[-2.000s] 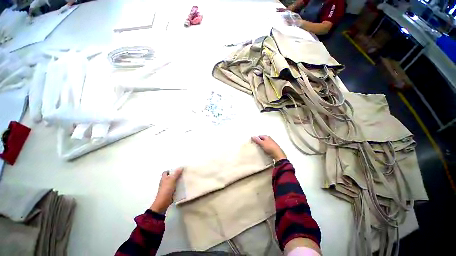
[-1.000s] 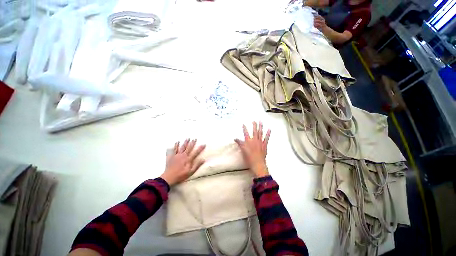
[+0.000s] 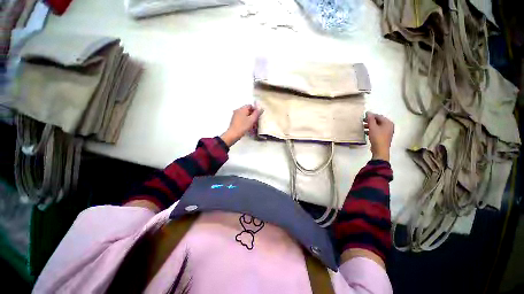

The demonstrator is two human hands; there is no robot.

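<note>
A beige tote bag lies flat on the table in front of me, its upper panel folded over. Grey patches show at both corners of the folded panel. Two beige handles hang from the bag's near edge over the table edge. My left hand is at the bag's left side edge, its fingers gripping the fabric there. My right hand is at the right side edge, fingertips on the fabric near the lower corner.
A neat stack of folded bags sits at left, handles hanging off the edge. Loose bags with tangled handles lie at right. A clear bag of small tags and white wrapped material are at the far side.
The view has tilted down, showing my apron. My hands have gone from lying flat on the folded panel to the bag's two side edges. The bag appears nearer the table's front edge.
</note>
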